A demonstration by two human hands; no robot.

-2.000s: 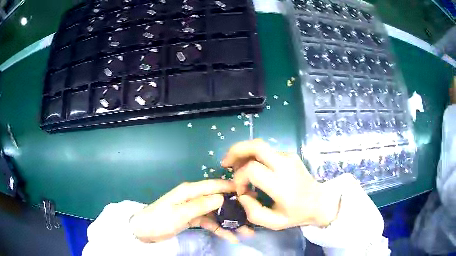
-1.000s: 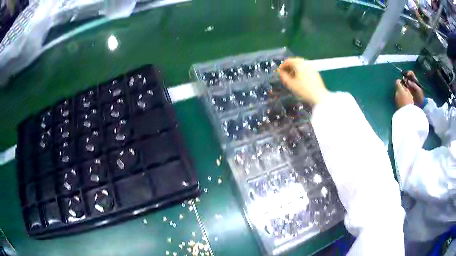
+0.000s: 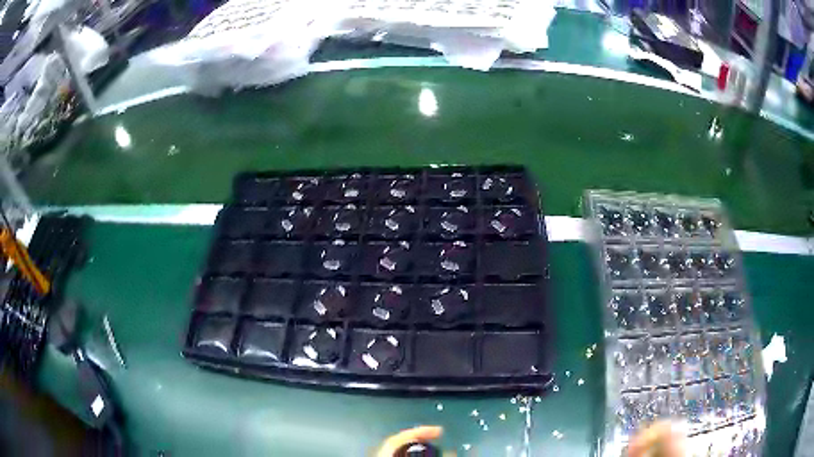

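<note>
My left hand [image 3: 397,441] shows only as fingertips at the bottom edge, curled around a dark round housing [image 3: 418,450]; the rest is cut off. My right hand [image 3: 656,440] is a blurred, cut-off patch over the lower part of the clear blister tray [image 3: 627,357]; I cannot tell what its fingers hold. The black blister tray [image 3: 375,382] lies in front, with round housings in many pockets and other pockets empty. The clear tray holds rows of small dark and metallic parts in its upper rows, with strong glare below.
Tiny pale pieces [image 3: 476,413] are scattered before the black tray's right corner. A slim pale tool [image 3: 113,341] and dark items with an orange strip [image 3: 24,261] lie left. White crumpled plastic [image 3: 268,40] lies at the far side. A small white scrap [image 3: 774,353] is right of the clear tray.
The view has swung up and left from the clear tray. My right hand has moved from that tray's far rows towards its near end. The held housing and left fingertips are back in view.
</note>
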